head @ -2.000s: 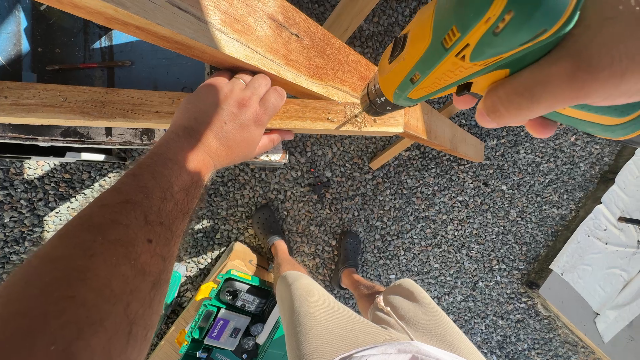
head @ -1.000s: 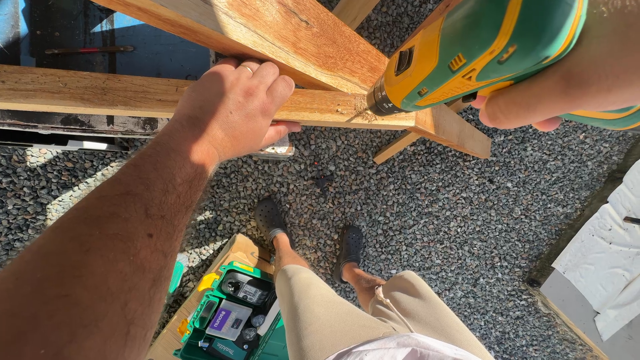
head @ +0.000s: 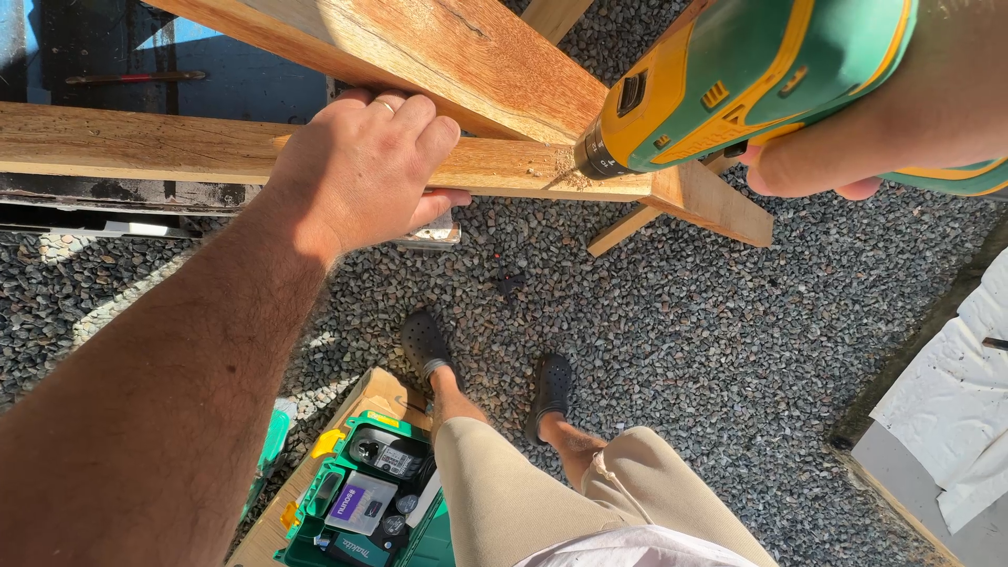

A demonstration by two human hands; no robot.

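My right hand (head: pixel 850 142) grips a green and yellow cordless drill (head: pixel 709 87) at the upper right. Its black chuck (head: pixel 594 153) is down against the end of a wooden beam (head: pixel 504 161), with wood shavings (head: pixel 573 175) around it; the bit's tip is hidden. My left hand (head: pixel 370 161), with a ring on one finger, is wrapped over the same beam to the left of the drill. A wider board (head: pixel 472 55) slants down from the upper left and meets the beam near the chuck.
Below left, an open green toolbox (head: pixel 339 480) holds small cases and rests on a wooden board (head: pixel 386 390). A pencil (head: pixel 134 77) lies on a blue and black surface (head: pixel 260 71). Gravel (head: pixel 709 331) covers the ground. Another slanted timber (head: pixel 717 205) reaches past the beam's end. White sheeting (head: pixel 953 386) lies right.
The drill has come down closer to the beam, so less of the bit shows than two seconds ago. My left hand has stayed on the beam.
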